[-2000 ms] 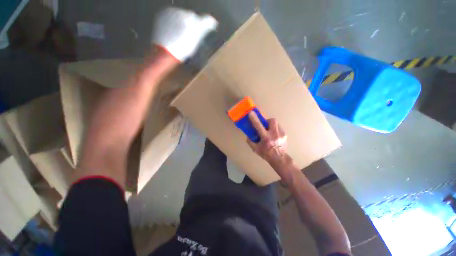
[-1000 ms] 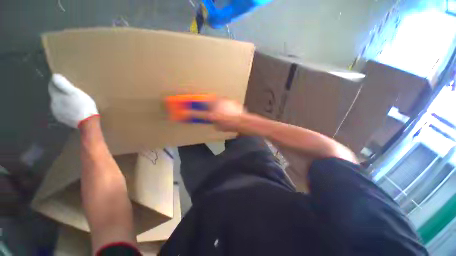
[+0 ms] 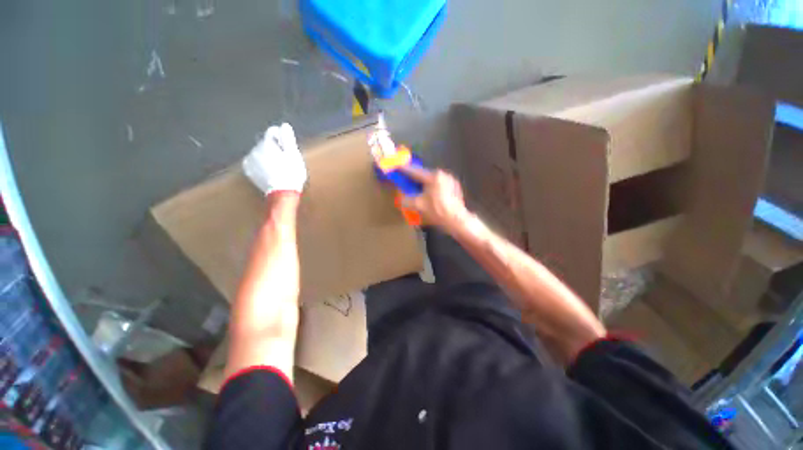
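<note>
A brown carton [image 3: 343, 215] is tilted against my legs, its broad face towards me. My left hand [image 3: 277, 160], in a white knit glove with a red cuff, is at the carton's far edge on the left, its fingers curled; whether it grips the edge is hard to tell. My bare right hand [image 3: 436, 198] holds the blue and orange tape gun [image 3: 403, 176] at the carton's right edge. The tape gun is partly hidden by my fingers and slightly blurred. Any tape on the carton cannot be made out.
A blue plastic stool [image 3: 379, 31] stands just beyond the carton. A large open carton [image 3: 563, 163] stands to the right, with further cartons behind it. Another carton [image 3: 330, 338] lies under my left forearm. A curved rail [image 3: 62, 290] runs along the far left, with dark goods beyond.
The tape gun has moved from the middle of the carton's face to its right edge. My left hand has moved from the carton's left side to its far edge. The view and carton have turned.
</note>
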